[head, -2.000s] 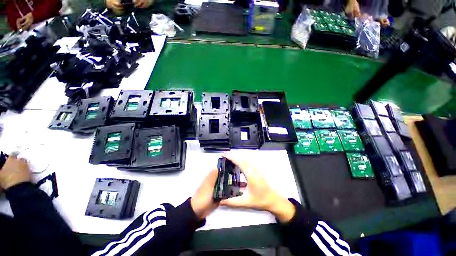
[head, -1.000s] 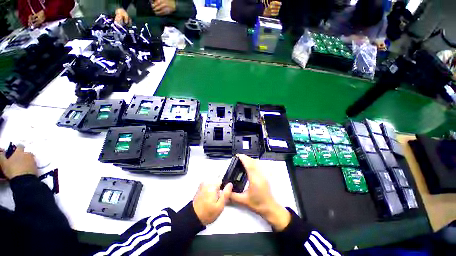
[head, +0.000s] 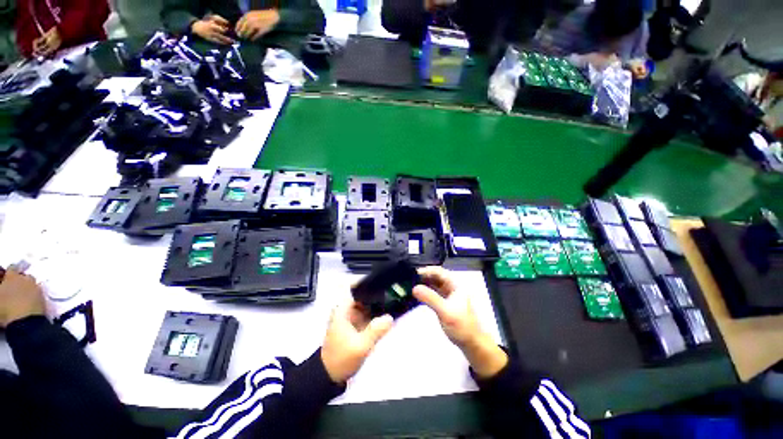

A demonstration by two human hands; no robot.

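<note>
A black square housing (head: 384, 288) is held up over the white work sheet (head: 412, 364), tilted, with a little green and a pale strip showing in its window. My left hand (head: 352, 339) grips its lower left side. My right hand (head: 452, 310) grips its right side. Stacks of housings with green in their windows (head: 273, 257) stand left of my hands, and a smaller stack (head: 191, 345) lies at the near left. Housings with dark or white windows (head: 367, 230) stand just beyond my hands.
Circuit boards (head: 549, 255) lie in rows on a dark mat (head: 549, 334), with grey modules (head: 657, 283) to their right. A black tray (head: 468, 219) stands beyond my hands. A neighbour's hand (head: 21, 296) is at far left, near a black frame (head: 77, 322). A black arm (head: 635, 154) rises at right.
The housing was upright and edge-on between my hands; it is now turned flatter, with its window showing, and sits slightly further left. My hands have shifted their grip. The camera view has moved slightly.
</note>
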